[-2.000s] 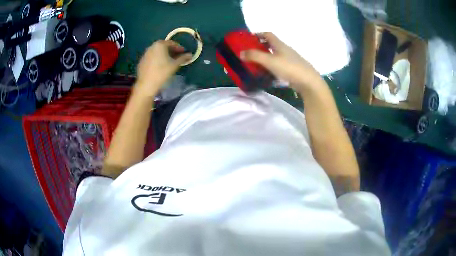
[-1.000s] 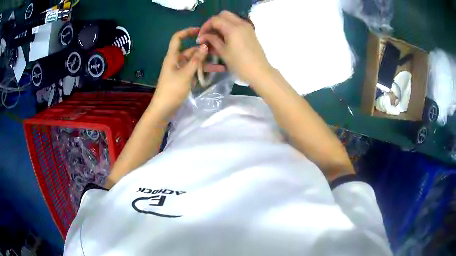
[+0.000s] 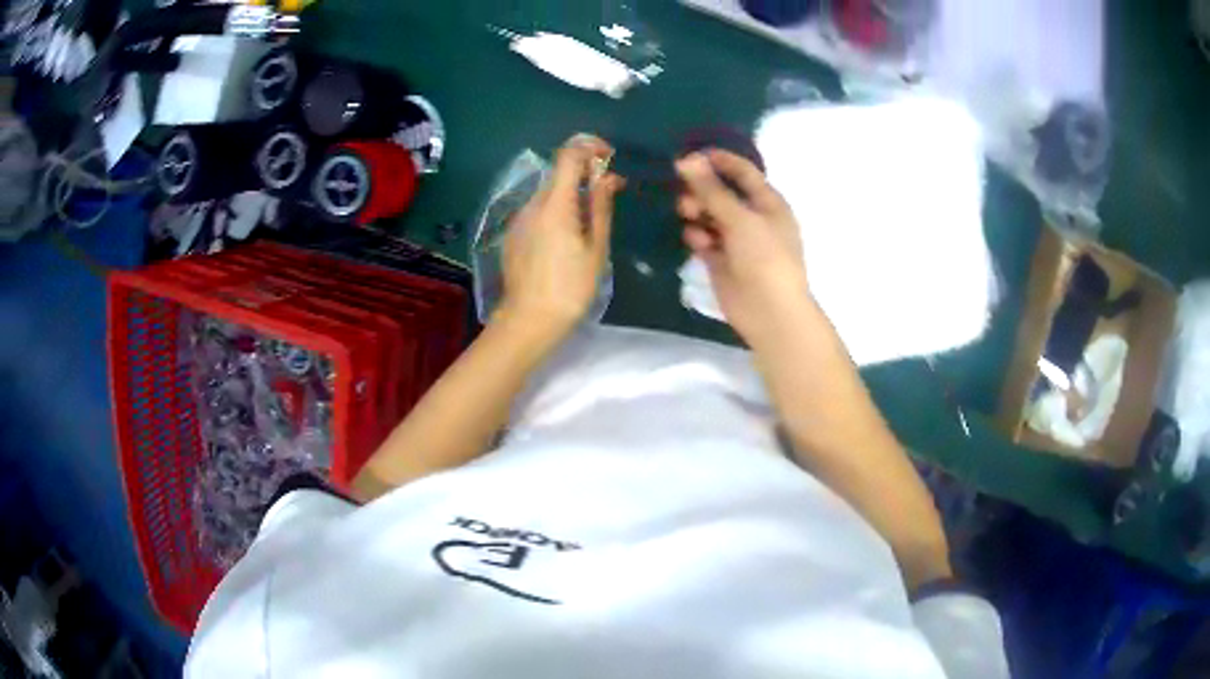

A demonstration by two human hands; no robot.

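My left hand (image 3: pixel 555 246) is closed on a clear plastic bag (image 3: pixel 499 223), which hangs around its fingers over the bench. My right hand (image 3: pixel 746 232) is raised to the right of it with fingers curled. A dark, slightly reddish blurred thing (image 3: pixel 717 142) shows at its fingertips; I cannot tell whether the hand grips it. The white foam sheets (image 3: pixel 882 232) lie just right of my right hand.
Black speakers (image 3: pixel 199 162) and a red speaker (image 3: pixel 388 182) lie at the left. A red crate (image 3: pixel 239 279) beside the bench holds bagged speakers. A cardboard box (image 3: pixel 1144 378) is at the right. A white piece (image 3: pixel 573 61) lies on the green bench (image 3: pixel 451 80) at the far side.
The red speaker seen earlier in my right hand and the cream ring are no longer clearly visible. My hands have moved apart, and the bag now hangs at my left hand. The view has shifted.
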